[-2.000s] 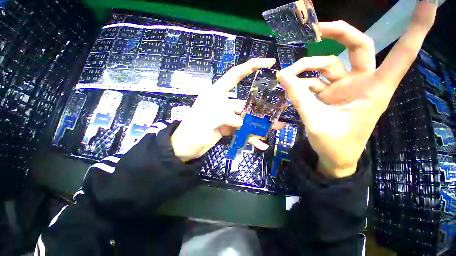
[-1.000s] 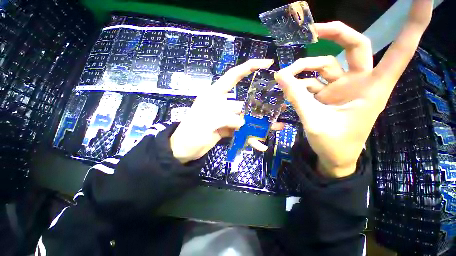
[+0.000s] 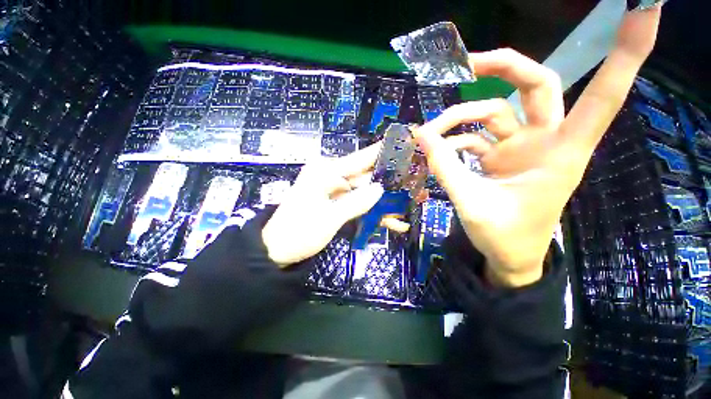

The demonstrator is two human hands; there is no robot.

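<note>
My left hand (image 3: 316, 206) holds a blue circuit board (image 3: 380, 218) with its stem pointing down. A small smoky film piece (image 3: 395, 160) lies over the board's upper part, between my two hands. My right hand (image 3: 518, 167) pinches the film's upper right edge between thumb and index finger. A second near-square film piece (image 3: 436, 54) hangs from another finger of my right hand. A small dark piece (image 3: 645, 4) shows at the raised fingertip, cut off by the top edge. The board's upper part is hidden.
A black blister tray (image 3: 382, 282) with blue boards lies under my hands. A sticker sheet (image 3: 210, 125) covers its upper left part. Tray stacks stand at the left (image 3: 54, 148) and right (image 3: 624, 257). A pale slanting strip (image 3: 567, 66) crosses the upper right.
The film over the board has tilted and now looks greyer. My left index finger has drawn down from the film's top. The hanging film piece has turned and moved slightly down and left.
</note>
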